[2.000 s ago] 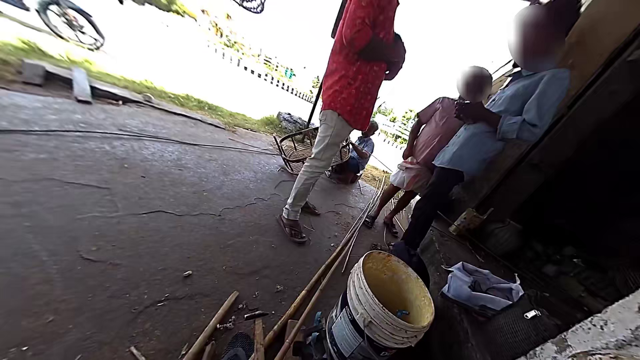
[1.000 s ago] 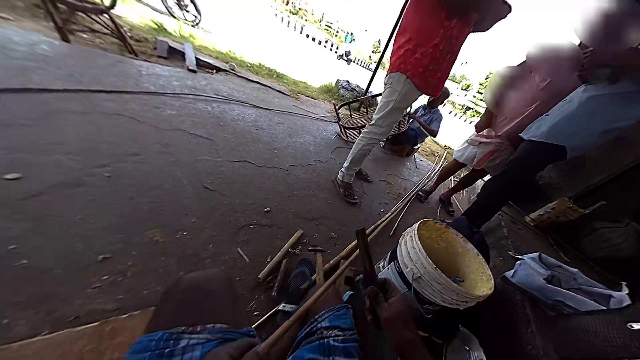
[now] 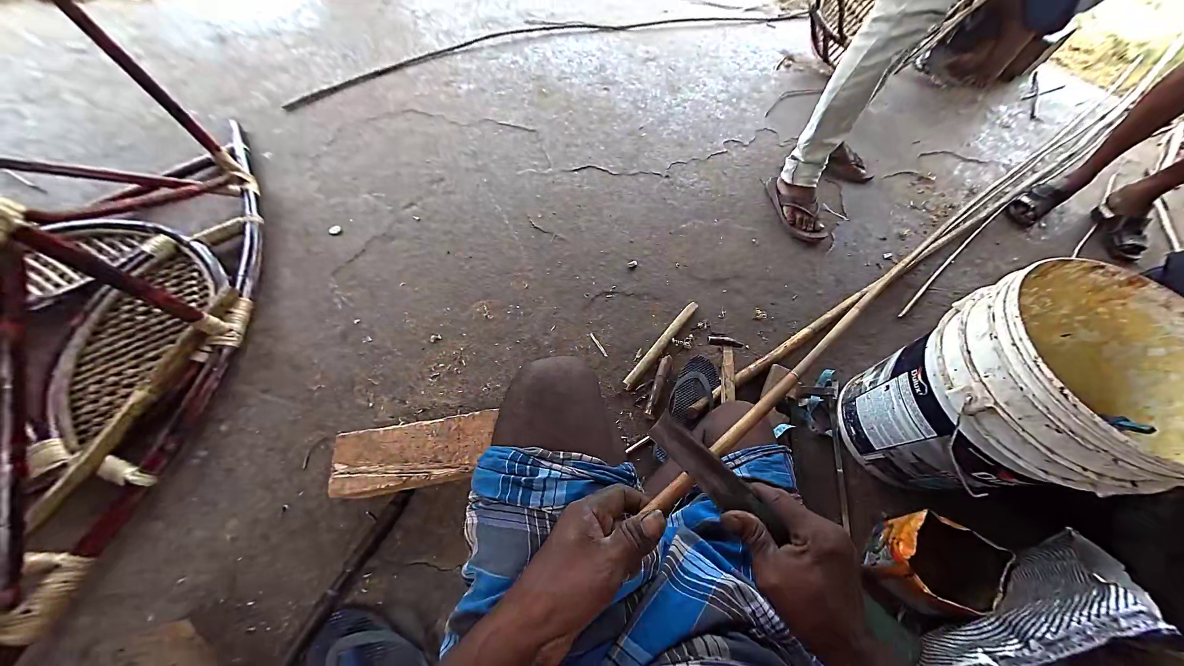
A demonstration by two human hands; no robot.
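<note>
My left hand (image 3: 592,550) is closed around the near end of a long cane pole (image 3: 786,381), which runs from my lap up and away to the right. In my right hand (image 3: 809,564) is a knife with a broad dark blade (image 3: 708,462), its handle mostly hidden by the fingers. The blade lies across the pole, just beyond my left hand; whether it touches the pole I cannot tell. Below both hands is blue checked cloth (image 3: 689,592) over my lap.
At the right stand a white plastic bucket (image 3: 980,388) and an orange packet (image 3: 939,560). A hammer (image 3: 728,356) and cut cane pieces (image 3: 659,345) lie ahead. A wooden board (image 3: 412,453) and cane furniture (image 3: 139,342) are at left. People stand beyond, in sandals.
The view has swung down and left, bringing the cane furniture in. My hands, low in view one second ago, now show clearly with the pole and the knife.
</note>
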